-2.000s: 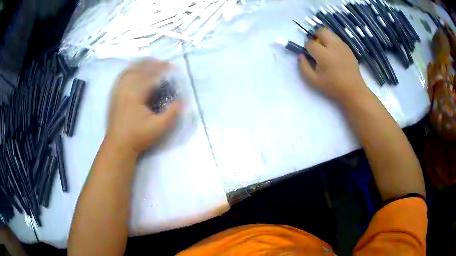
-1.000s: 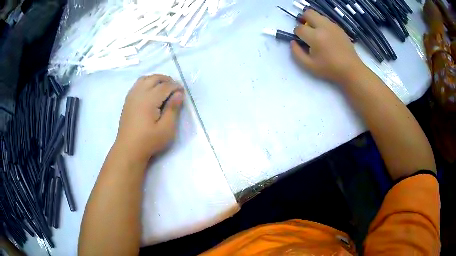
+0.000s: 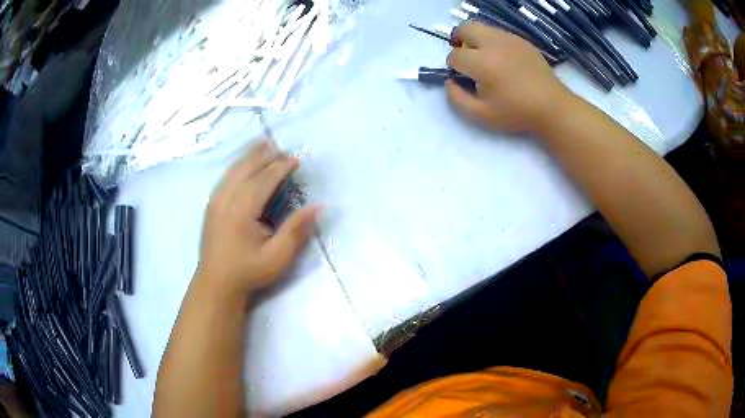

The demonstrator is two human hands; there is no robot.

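My left hand (image 3: pixel 257 216) is over the small dark-and-silvery screw pile (image 3: pixel 290 200) near the film seam. Its thumb and fingers are apart and slightly blurred, and part of the pile is hidden under them. My right hand (image 3: pixel 502 77) is closed on a black tube (image 3: pixel 433 76) whose white end points left. The same hand holds a screwdriver, of which the thin dark shaft (image 3: pixel 429 33) sticks out to the left. Its handle is mostly hidden in the hand.
White strips (image 3: pixel 237 90) lie in and on a clear plastic bag (image 3: pixel 102 139) at the upper left. A heap of black tubes (image 3: pixel 61 302) is at the left. Finished black pieces (image 3: pixel 564 37) lie at the upper right. Another person's patterned sleeve (image 3: pixel 719 90) is at the right edge.
My left thumb and fingers have spread apart, showing the dark pile between them. My right hand still holds the tube and screwdriver, now further left in the picture. The whole view has shifted.
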